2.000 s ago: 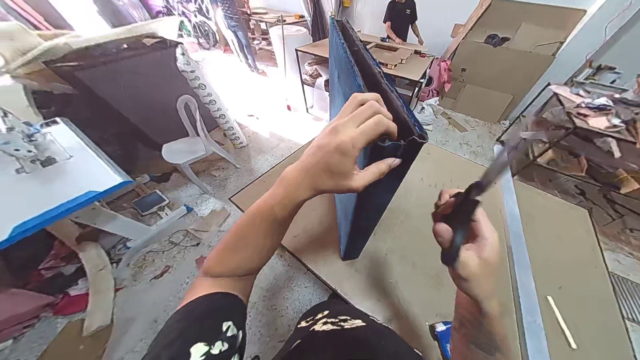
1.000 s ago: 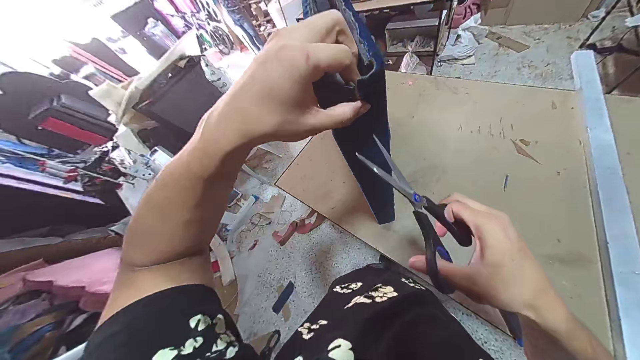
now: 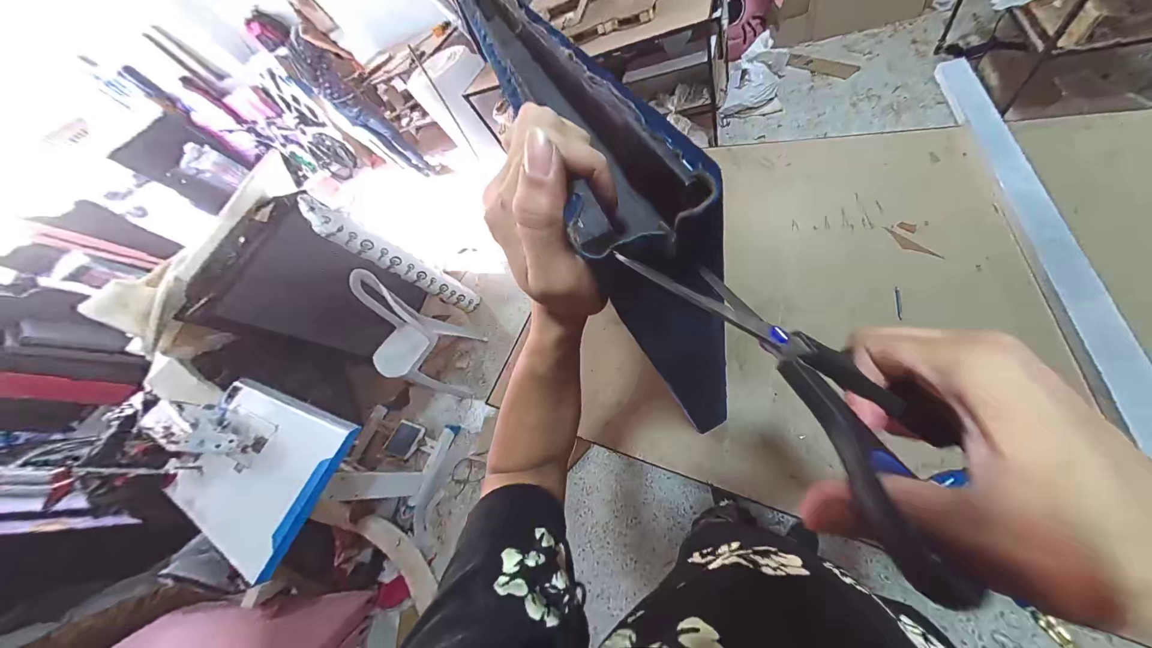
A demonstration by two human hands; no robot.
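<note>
A tall, narrow item of dark blue fabric with a raw folded edge (image 3: 670, 333) stands tilted at the near side of the board-topped table. My left hand (image 3: 549, 211) grips its upper edge, fingers curled over the material. In my right hand (image 3: 1008, 468) is a pair of scissors with black handles (image 3: 778, 337), thumb and fingers in the loops. The scissor blades are parted and point left, their tips at the fabric's folded corner just beside my left hand. Whether fabric lies between the blades cannot be told.
A pale straight bar (image 3: 1044, 207) lies along the table (image 3: 810, 261) at right, with small scraps nearer. At left are a white plastic chair (image 3: 400, 342), a sewing machine on a white table (image 3: 261, 486) and a patterned roll (image 3: 387, 252). A person (image 3: 333, 81) stands far back left.
My right hand has brought the scissors up to the fabric's folded edge; a second ago their tips were below my left hand. My left hand has changed its grip on the fabric. The view has turned.
</note>
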